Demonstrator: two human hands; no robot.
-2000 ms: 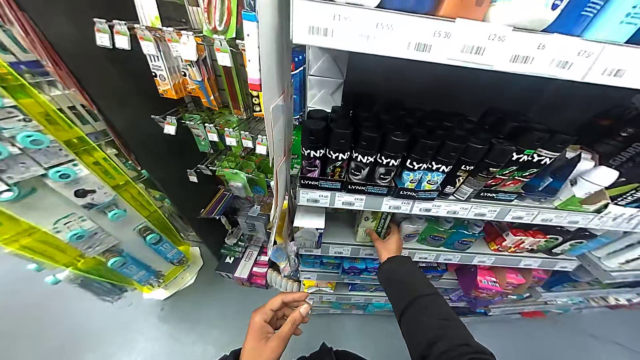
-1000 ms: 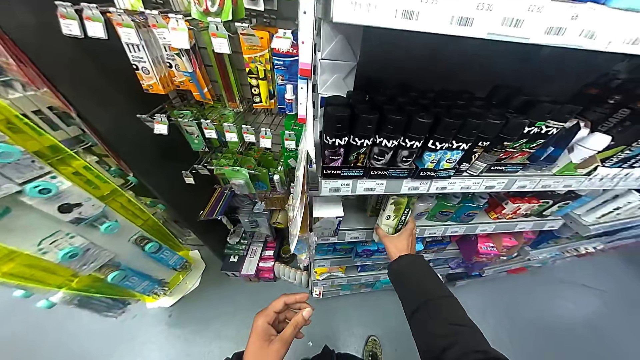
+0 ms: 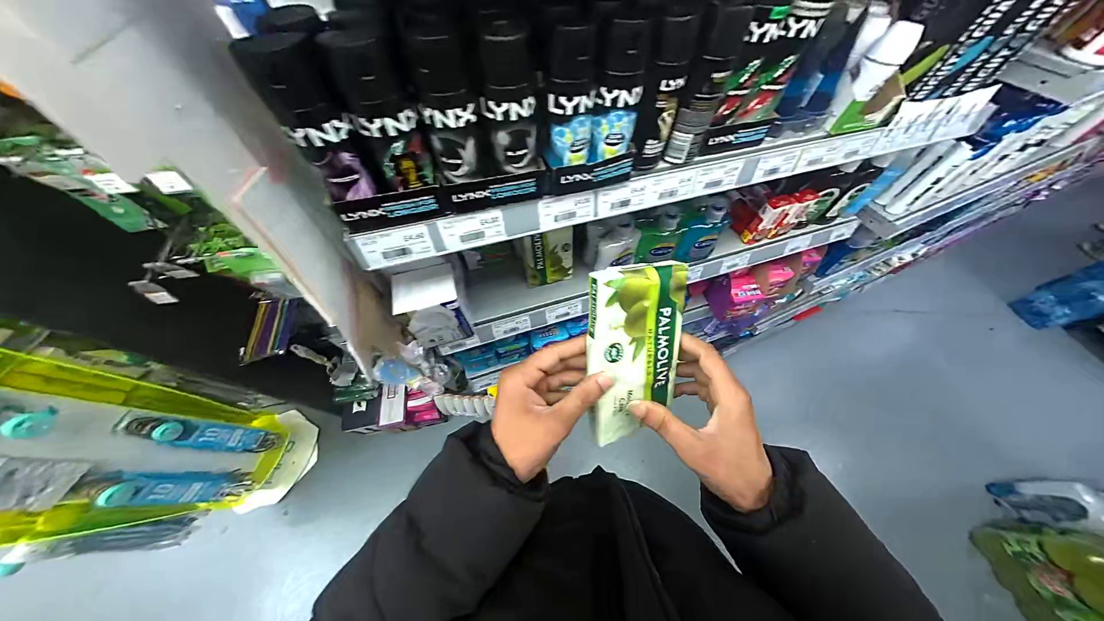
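A green and white Palmolive soap pack (image 3: 636, 345) is held upright in front of my body, between both hands. My left hand (image 3: 552, 401) grips its lower left edge, thumb on the front face. On the right edge is my right hand (image 3: 711, 414), its thumb also pressed on the front and its fingers partly hidden behind. Behind the pack, another Palmolive pack (image 3: 549, 257) stands on the shelf below the Lynx spray cans (image 3: 509, 112). Bottles of liquid soap (image 3: 662, 237) stand to its right on that same shelf.
A shelf edge with price labels (image 3: 621, 200) runs across the view. At left are a grey upright panel (image 3: 207, 129) and a yellow-edged display rack (image 3: 129, 397) with blue packs. Pink packs (image 3: 749, 291) sit on a lower shelf. Green packaged goods (image 3: 1048, 561) lie at lower right.
My right hand has come back from the shelf with the Palmolive pack, which is now before my body. My left hand, empty one second ago, now holds the pack too.
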